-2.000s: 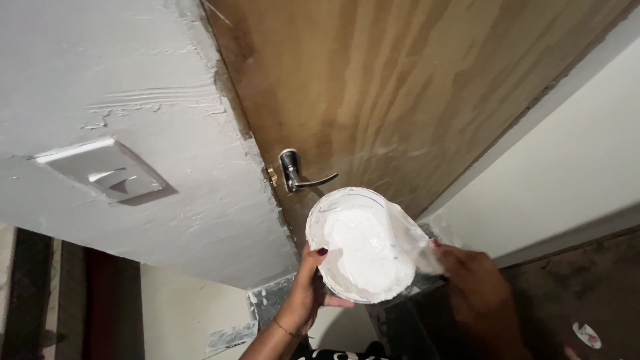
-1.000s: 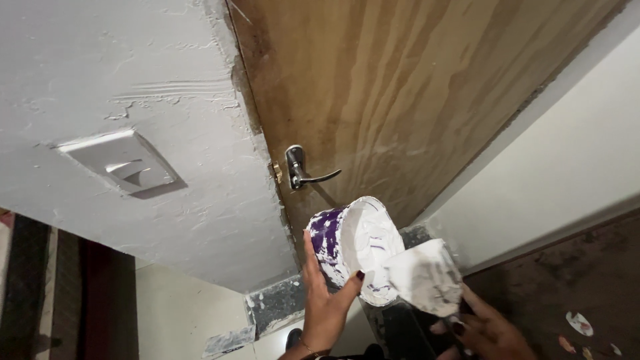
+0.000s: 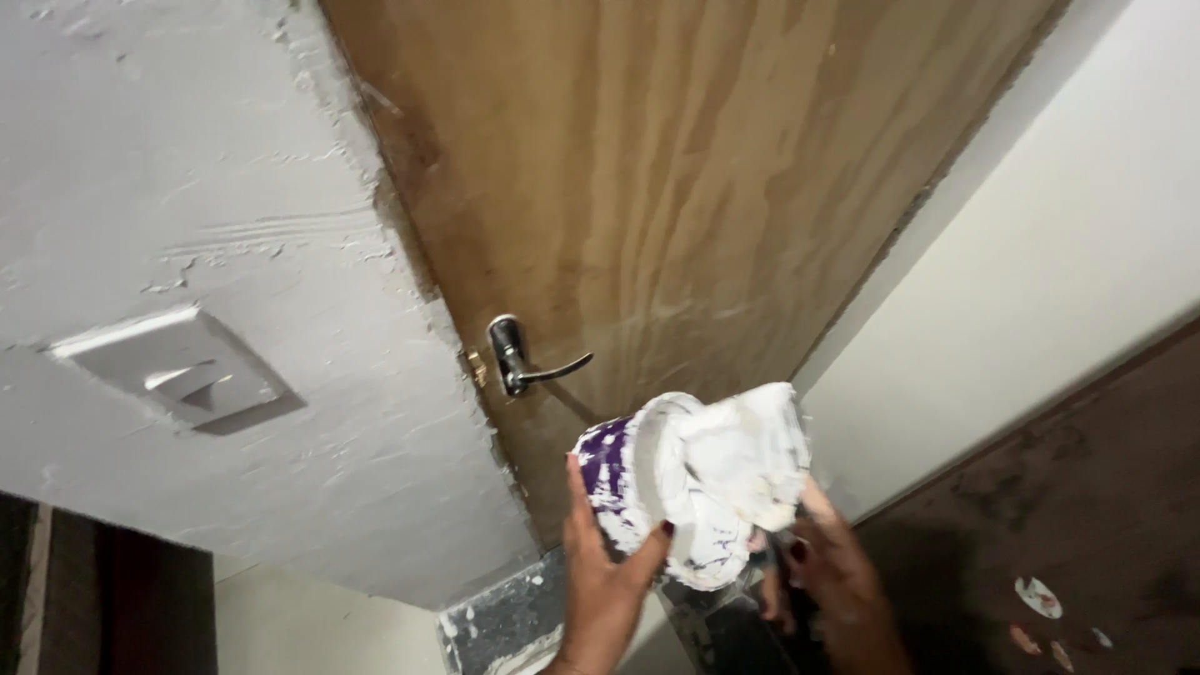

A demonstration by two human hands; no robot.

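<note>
My left hand (image 3: 609, 572) grips a round purple tub (image 3: 605, 459) smeared with white paste, tilted so its mouth faces right. In my right hand (image 3: 830, 572) is the handle of a broad putty knife (image 3: 750, 450), its blade thickly coated in white paste and held over the tub's opening. White paste (image 3: 708, 525) also lines the tub's inside and rim. Just above the tub, a metal lever handle (image 3: 525, 361) is fixed to a wooden door (image 3: 656, 187).
A rough, white-coated wall (image 3: 309, 309) with a switch plate (image 3: 178, 366) stands at left. A pale wall (image 3: 1050, 281) slopes along the right, above a dark brown surface (image 3: 956, 562) with several small pale marks. Dark, paste-spotted stone (image 3: 516, 609) lies below the door.
The tub has gone from facing up to tilted sideways, showing its purple side. The paste-covered blade has moved left, from beside the tub's rim to over its mouth.
</note>
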